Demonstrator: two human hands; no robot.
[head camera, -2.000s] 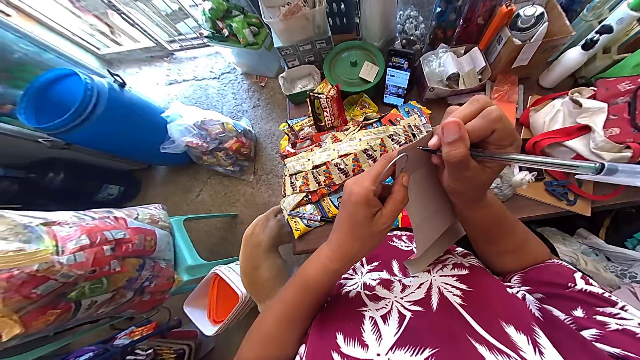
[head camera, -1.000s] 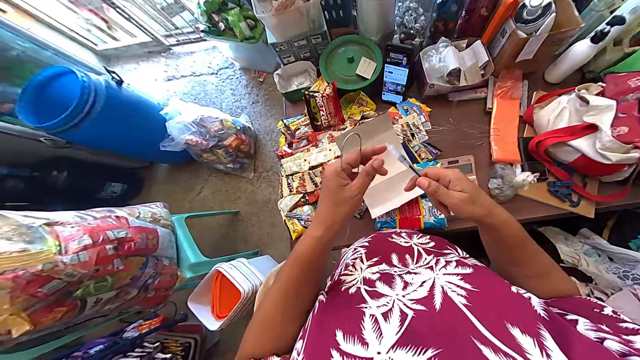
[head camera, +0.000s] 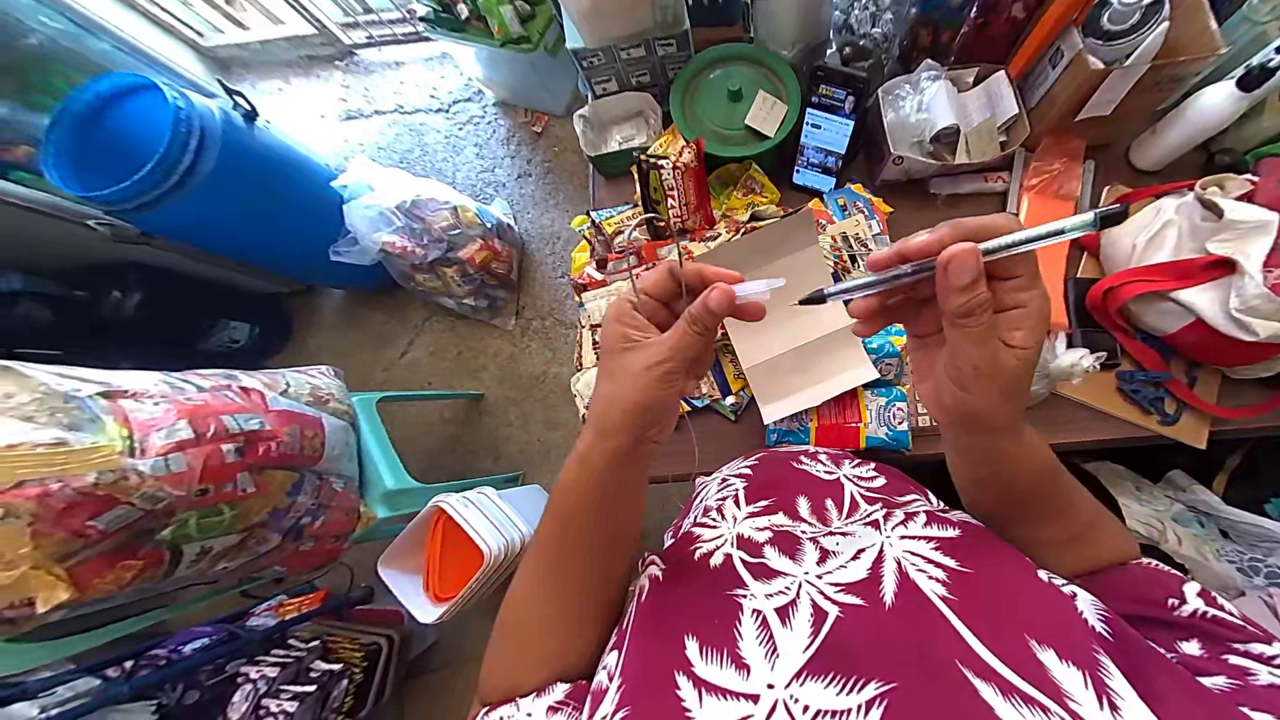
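My left hand (head camera: 672, 345) pinches a small translucent pen cap (head camera: 757, 289), and a thin looped wire or cord (head camera: 682, 250) runs by its fingers. In my right hand (head camera: 970, 310) is a black ballpoint pen (head camera: 960, 256), its bare tip pointing left at the cap, a small gap between them. Under both hands a creased piece of tan cardboard or stiff paper (head camera: 800, 350) lies on folded snack wrappers (head camera: 855, 415) on the brown table. A chocolate pretzel packet (head camera: 680, 185) stands among the wrappers behind my left hand.
A phone (head camera: 825, 130) with a lit screen leans beside a green round lid (head camera: 735, 100). At the right lie a box of papers (head camera: 950, 120) and a white-and-red cloth bag (head camera: 1195, 270). On the left are a blue barrel (head camera: 230, 190), bags of wrappers (head camera: 440, 245) and a teal stool (head camera: 415, 490).
The cardboard, held up in my hands two seconds ago, lies on the wrappers. My hands have moved apart from their earlier grip on it. The pen has swung to point left at the cap.
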